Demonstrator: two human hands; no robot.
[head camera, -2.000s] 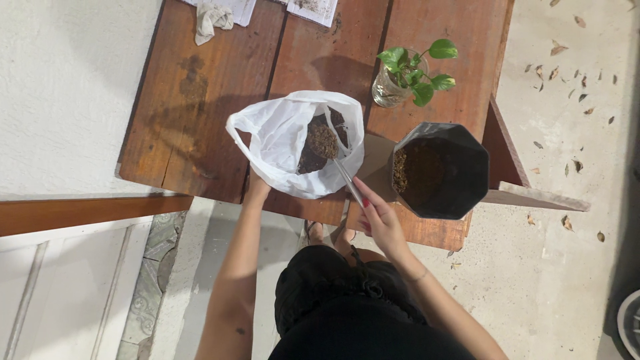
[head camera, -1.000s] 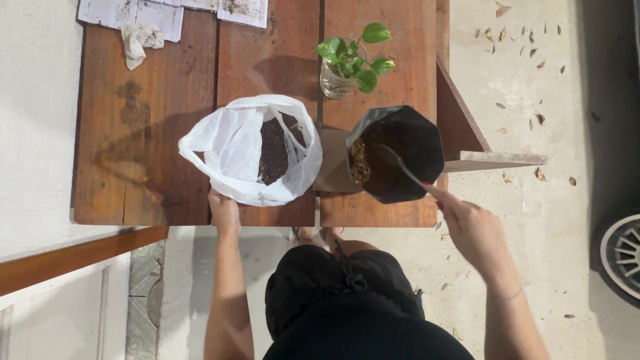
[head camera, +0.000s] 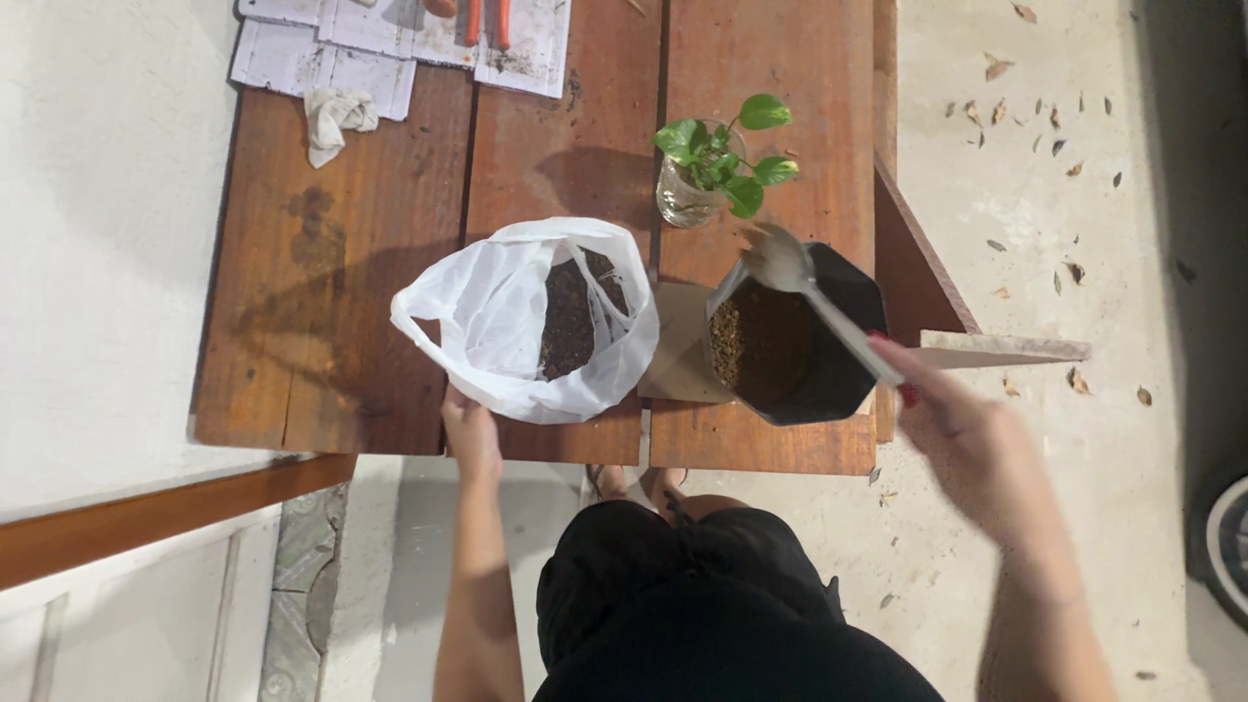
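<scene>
My right hand (head camera: 951, 414) grips the handle of a large metal spoon (head camera: 780, 261), blurred, its bowl above the upper left rim of a black octagonal pot (head camera: 846, 292). Brown soil (head camera: 765, 341) with coarser bits at the left lies inside that pot. My left hand (head camera: 472, 429) holds the lower left edge of a white plastic bag (head camera: 487, 312); its fingers are partly hidden under the plastic. Dark potting soil (head camera: 567, 322) shows in the bag's opening. Above the pot, a leafy green cutting (head camera: 721, 161) stands in a clear glass of water (head camera: 682, 200).
The wooden table (head camera: 361, 224) also bears white panels (head camera: 390, 78) with soil specks, orange-handled tools (head camera: 474, 21) and a crumpled white cloth (head camera: 336, 119). A wooden board (head camera: 1004, 348) juts out at the table's right. Dry leaves dot the floor (head camera: 975, 507).
Two seconds ago the spoon was in the bag with soil on it; one second ago it was inside the pot. Now it is raised over the pot's rim. My left hand stays at the bag.
</scene>
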